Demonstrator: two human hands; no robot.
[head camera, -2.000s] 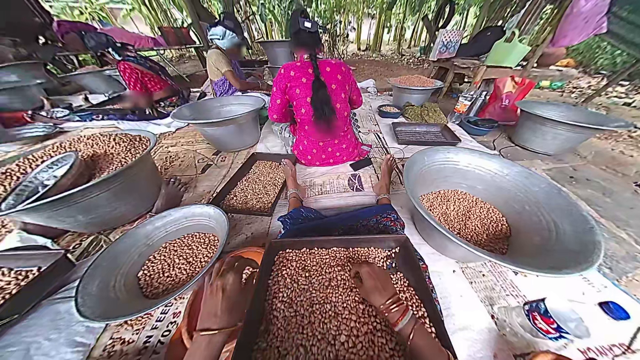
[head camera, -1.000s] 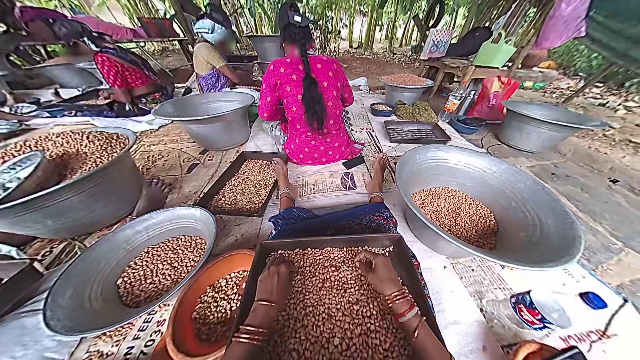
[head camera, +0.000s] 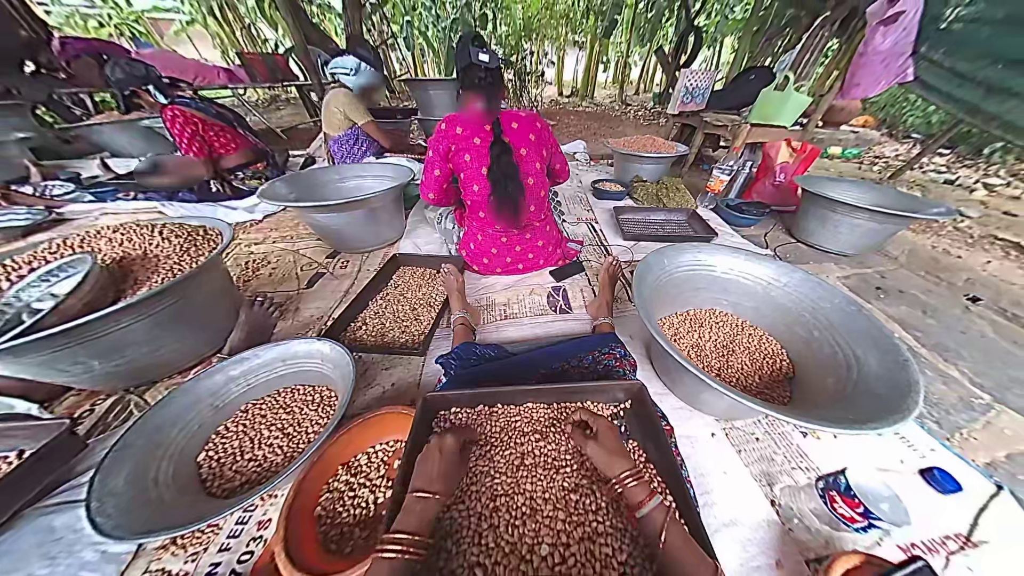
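Note:
A dark rectangular tray (head camera: 532, 392) full of shelled nuts or seeds (head camera: 528, 496) lies across my lap. My left hand (head camera: 450, 458) rests on the nuts at the tray's left side, its fingers curled; whether it holds any cannot be made out. On the right of the same tray, my right hand (head camera: 596, 438) touches the nuts with thumb and fingertips close together; anything between them is too small to tell. Beside the tray's left wall stands an orange bowl (head camera: 298, 512) partly filled with nuts. Bangles circle both wrists.
Metal basins holding nuts stand at the left (head camera: 112, 480) and right (head camera: 848, 320). Another nut tray (head camera: 340, 320) lies past my feet. A person in a pink top (head camera: 500, 192) sits ahead, near a phone (head camera: 566, 270). A plastic bottle (head camera: 840, 500) lies at lower right.
My left hand has come from beside the tray's left wall, over the orange bowl, into the tray. My right hand has stayed over the nuts, its fingers now drawn together.

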